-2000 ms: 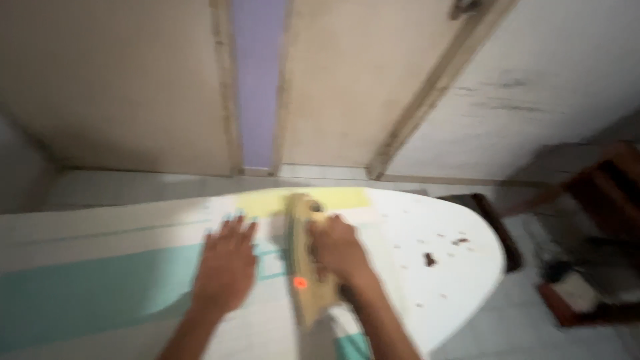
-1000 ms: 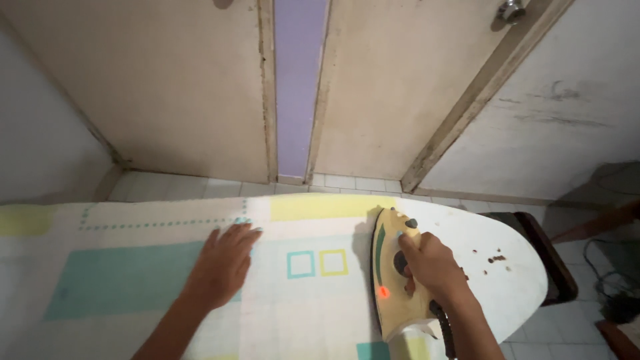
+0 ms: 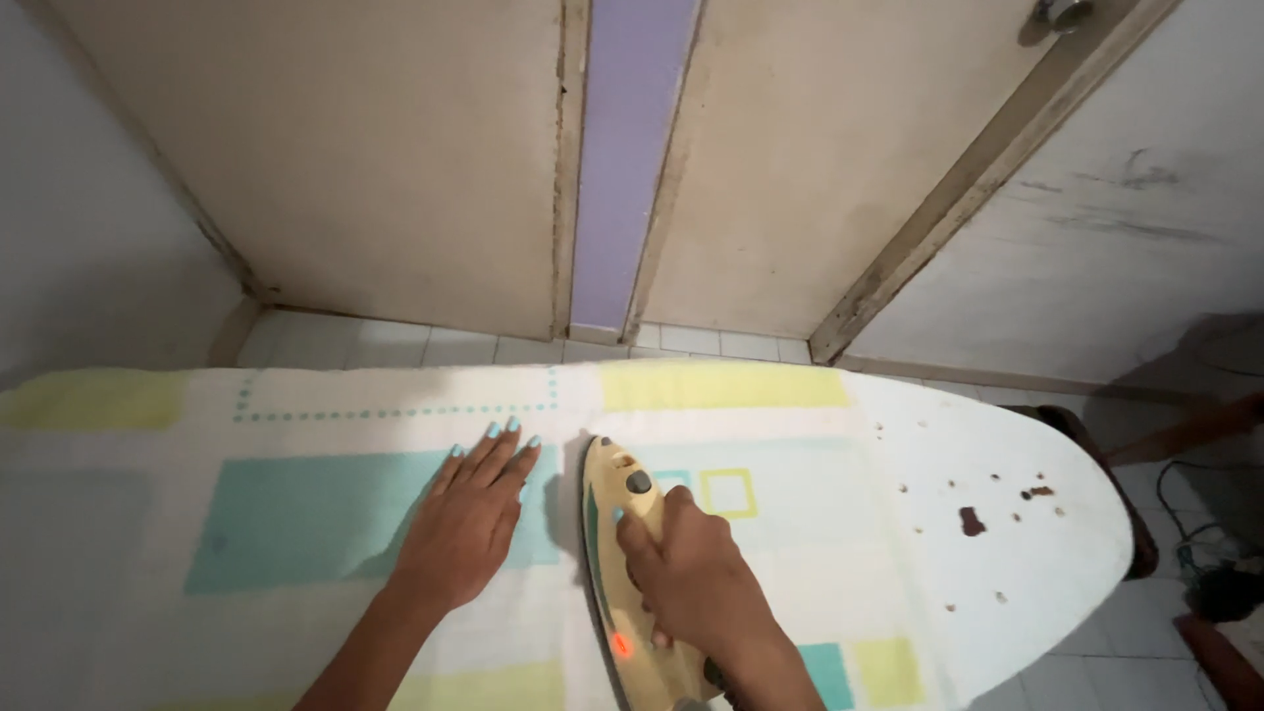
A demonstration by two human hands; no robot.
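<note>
A white cloth with teal and yellow blocks (image 3: 375, 513) lies spread over an ironing board (image 3: 1037, 573), whose rounded bare end shows at the right. My right hand (image 3: 701, 573) grips the handle of a yellowish clothes iron (image 3: 602, 553). The iron rests on the cloth with its tip pointing away from me, and a red light glows near its heel. To the left of the iron, my left hand (image 3: 469, 523) lies palm down on the cloth over a teal block, fingers somewhat spread and holding nothing.
Beyond the board stand two beige doors (image 3: 395, 158) (image 3: 790, 168) with a purple strip (image 3: 632, 148) between them. White floor tiles (image 3: 459, 346) show below. Dark furniture (image 3: 1224, 434) and a cable (image 3: 1170, 494) are at the right, by a scuffed wall (image 3: 1136, 257).
Since one second ago, the iron in my right hand has moved left across the cloth, closer to my left hand, from near the bare end of the board.
</note>
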